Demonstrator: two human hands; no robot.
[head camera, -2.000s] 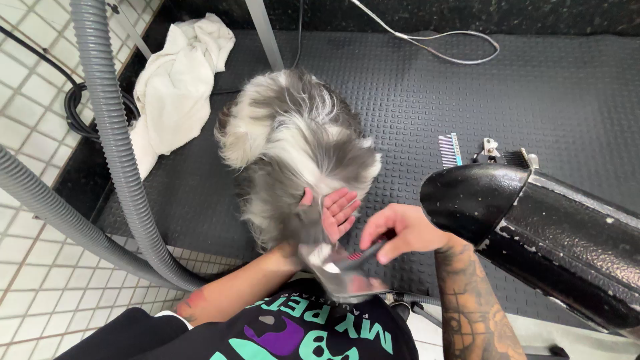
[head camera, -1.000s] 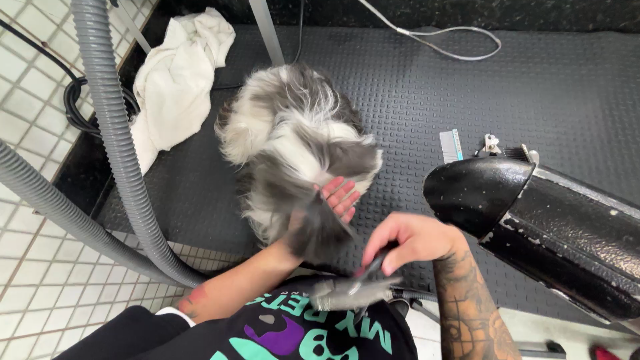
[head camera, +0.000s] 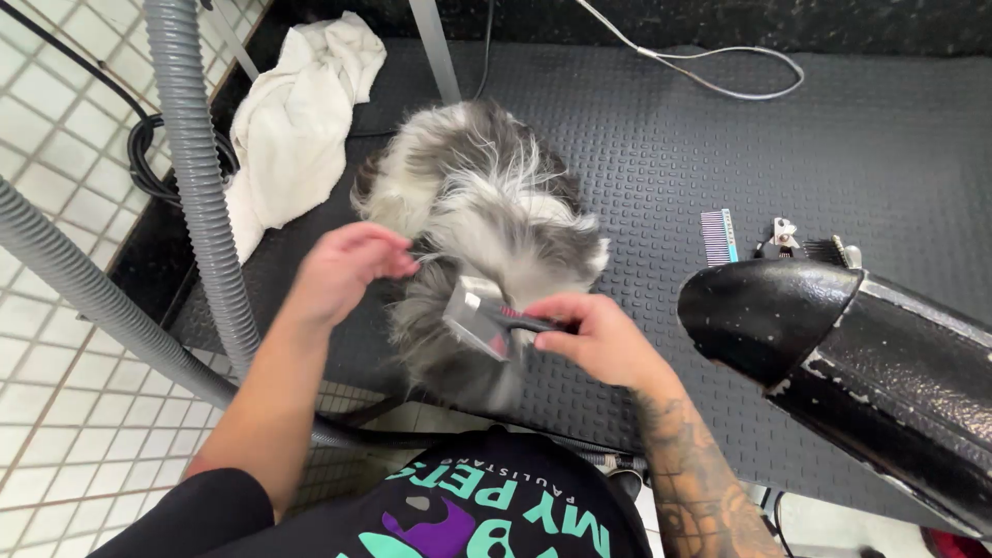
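A long-haired grey and white dog (head camera: 496, 209) is on the black textured rubber mat of the table, its head not clearly made out. My right hand (head camera: 593, 333) grips the dark handle of a slicker brush (head camera: 477, 314), whose wide head lies over the grey fur at the dog's near end. My left hand (head camera: 353, 267) is at the dog's left side, fingers bent together near the coat; whether they pinch any hair cannot be told. The fur below the brush is blurred.
A black metal dryer nozzle (head camera: 775, 325) juts in from the right, beside a metal comb (head camera: 719, 237), a clipper blade (head camera: 784, 236) and a small brush (head camera: 829, 250). Grey corrugated hoses (head camera: 198, 178), a white towel (head camera: 298, 128) and a cable loop (head camera: 759, 74) surround the mat (head camera: 775, 155).
My left hand has moved off the long fur it was supporting, up and to the left. My right hand has brought the slicker brush up from near my shirt onto the dog.
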